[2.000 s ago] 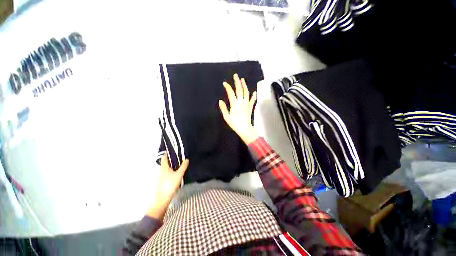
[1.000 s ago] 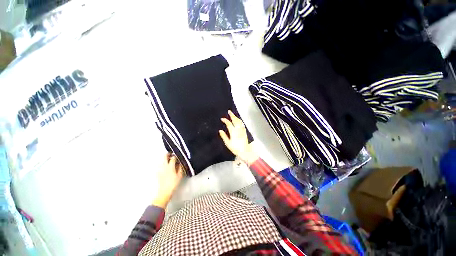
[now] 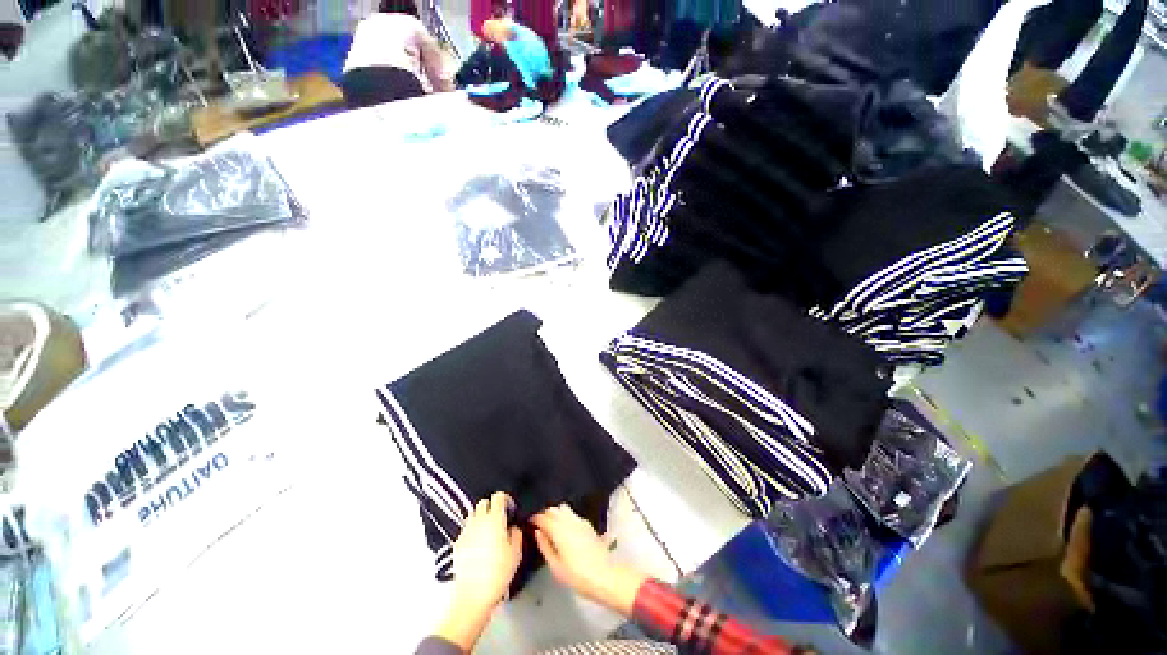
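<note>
A black garment [image 3: 486, 397], folded into a rectangle with white stripes along its left edge, lies on the white table [image 3: 346, 314]. My left hand [image 3: 488, 548] and my right hand [image 3: 571, 548] are close together at its near edge, fingers on the cloth. Both seem to pinch the fabric there; the fingertips are partly hidden in its folds. A stack of printed clear polybags [image 3: 179, 467] with dark lettering lies to the left.
Piles of black striped garments [image 3: 768, 371] stand to the right. Bagged garments lie at the far left [image 3: 198, 211] and far middle [image 3: 515, 224]. A blue crate [image 3: 755, 576] with shiny bagged goods and a carton [image 3: 1030, 544] are on the floor. People [image 3: 388, 54] are at the far side.
The view has tilted up, showing more of the far table and room. My left hand has moved from the striped side, and my right hand from the right side, to the garment's near edge.
</note>
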